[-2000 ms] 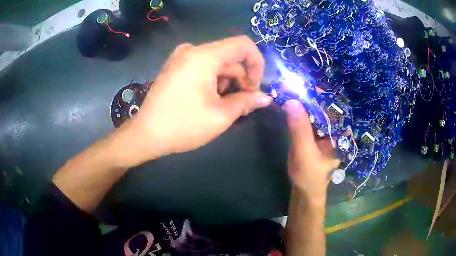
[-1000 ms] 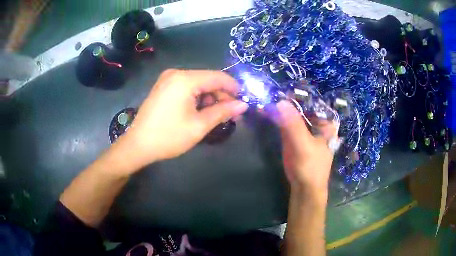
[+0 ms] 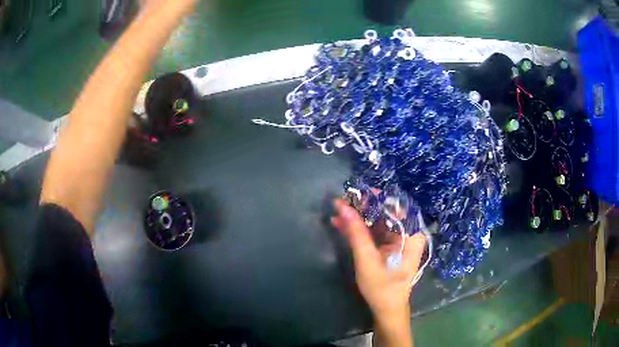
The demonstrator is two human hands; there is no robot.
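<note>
My right hand holds blue circuit boards with white wires, at the lower left edge of the board pile. The boards are blurred and no LED glare shows. My left forearm reaches up across the left side, and my left hand is beyond the top edge. A black round housing lies open side up on the dark bench, with a green-topped cell and a hub inside.
The blue board pile covers the centre right. Two black housings with red wires sit near the pale rail, one partly behind my forearm. More black housings stand at right, beside a blue bin.
My left hand has left the boards and gone up out of view. The bright LED glare is gone. My right hand still holds boards. The dark housing seen behind my left hand is no longer there.
</note>
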